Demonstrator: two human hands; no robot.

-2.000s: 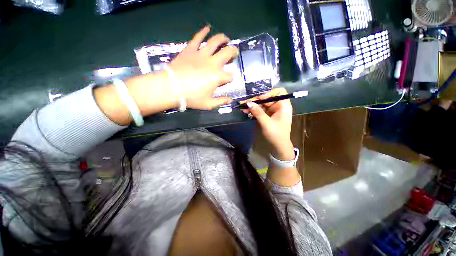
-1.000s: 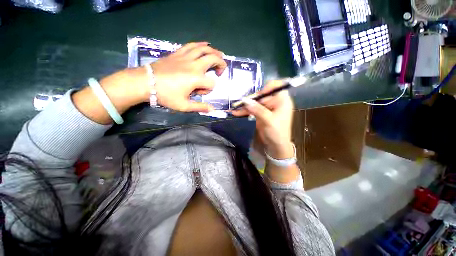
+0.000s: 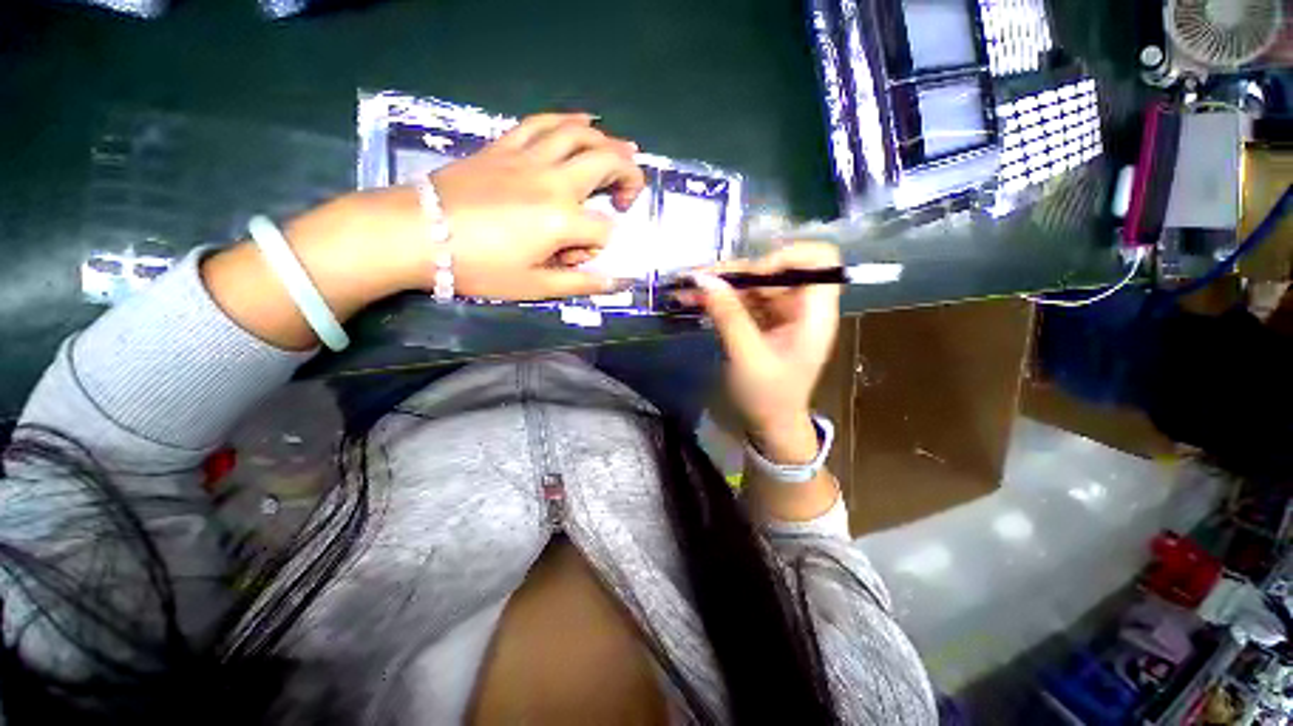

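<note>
A black-framed panel with pale windows and shiny edges [image 3: 693,224] lies on the green bench. My left hand [image 3: 546,206] rests across its middle, fingers bent, and covers part of it; whether it grips anything is unclear. My right hand [image 3: 773,319] holds a black pick tool with a pale end [image 3: 801,277] at the panel's near edge, close to my left thumb. The tool's working tip is hidden by my fingers. A small white piece [image 3: 580,315] shows at the near edge below my left hand.
To the right lie a panel stack [image 3: 947,121] and a sticker sheet with rows of white ovals [image 3: 1049,135]. A small fan [image 3: 1225,26] and a device with a white cable [image 3: 1207,177] stand farther right. An open cardboard box [image 3: 936,411] is below the bench edge.
The panel and my left hand have shifted left since the earliest frame. My right hand keeps the tool; it tilted up a second ago and now lies nearly level.
</note>
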